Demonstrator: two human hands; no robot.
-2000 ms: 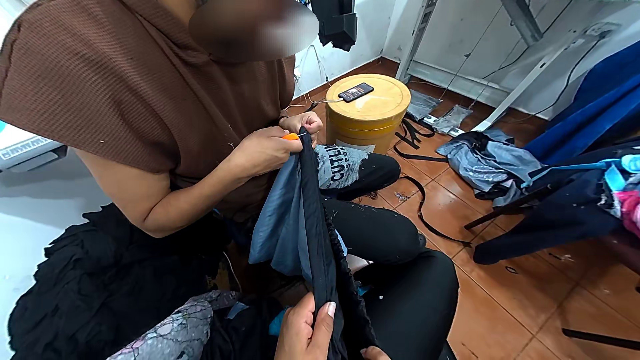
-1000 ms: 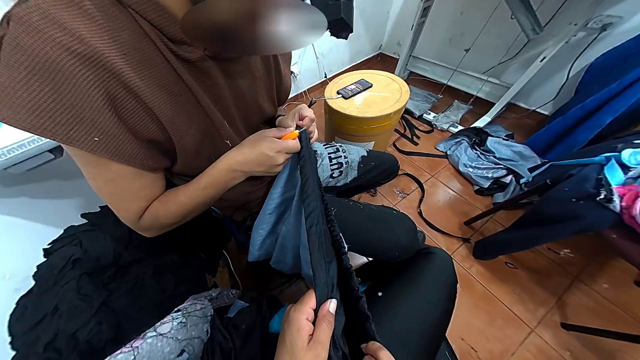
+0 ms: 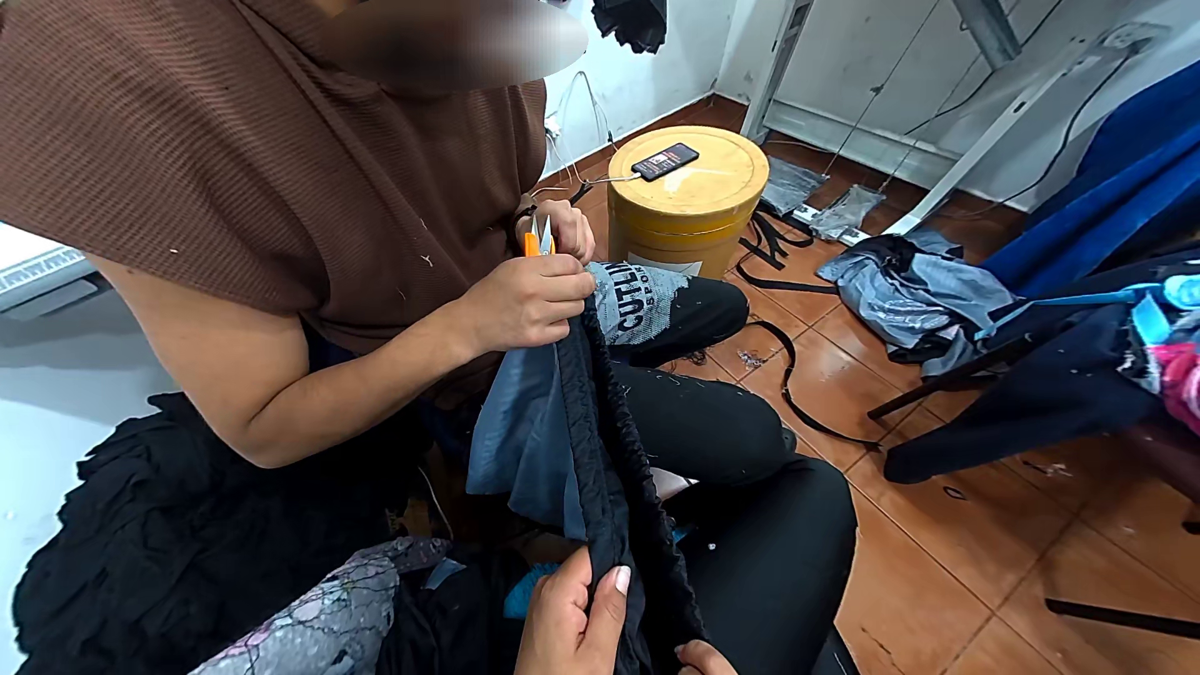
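A black fabric garment piece (image 3: 600, 441) with a gathered edge stretches between me and a person seated opposite. My left hand (image 3: 574, 614) pinches its near edge between thumb and fingers at the bottom centre. My right hand (image 3: 705, 658) shows only its fingertips, closed on the gathered strip at the bottom edge; the rest is out of view. The person's hand (image 3: 530, 298) grips the far end of the cloth together with small orange-handled scissors (image 3: 536, 239), blades pointing up. Their other hand (image 3: 570, 230) is just behind. A blue-grey panel (image 3: 525, 441) hangs from the cloth's left side.
Dark cloth (image 3: 141, 544) is heaped at left, beside a grey patterned fabric (image 3: 319, 609). A yellow drum (image 3: 689, 202) with a phone (image 3: 666, 161) on its lid stands beyond. Black straps (image 3: 797, 375) and a grey-black cloth bundle (image 3: 909, 295) lie on the tiles. Garments hang over a chair at right.
The other person's hands have shifted slightly around the far end of the cloth, and the scissor blades now show upright. My hands keep their hold in about the same place.
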